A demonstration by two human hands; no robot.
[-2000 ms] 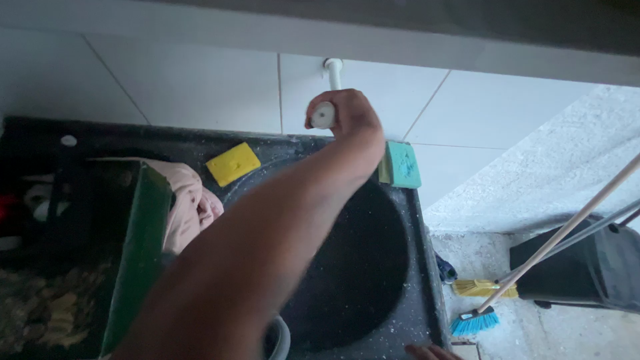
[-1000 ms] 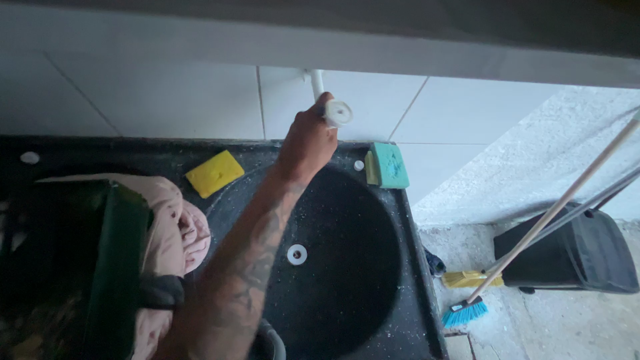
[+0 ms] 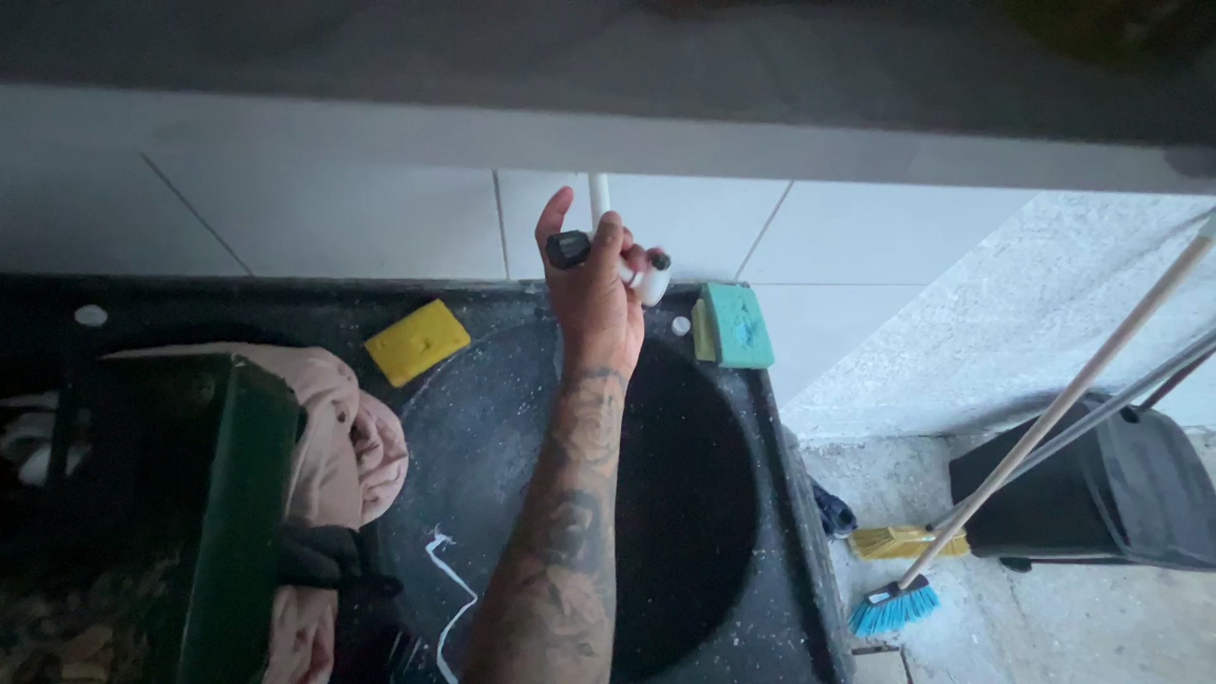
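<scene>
My left hand (image 3: 600, 275) reaches up the middle of the view to the tiled wall, its tattooed forearm crossing a dark round basin (image 3: 689, 494). Its fingers are curled around a white plastic tap fitting (image 3: 652, 282) at the end of a white pipe (image 3: 598, 198). A black knob-like part (image 3: 568, 249) shows between the raised digit on the left and the curled fingers. How the fitting meets the pipe is hidden by the hand. A thin white strip (image 3: 456, 594) lies crooked in the basin, left of the forearm. My right hand is out of view.
A yellow sponge (image 3: 418, 342) and a teal sponge (image 3: 739, 326) lie on the basin rim. Pink cloth (image 3: 328, 408) and a dark green container (image 3: 233, 503) stand left. Brooms (image 3: 893, 606) and a black bin (image 3: 1073, 484) are at right. A grey ledge (image 3: 608, 133) crosses above.
My left hand has turned; the black knob-like part now shows in it. The white strip has come into view, and the white ring seen in the basin a second ago no longer shows.
</scene>
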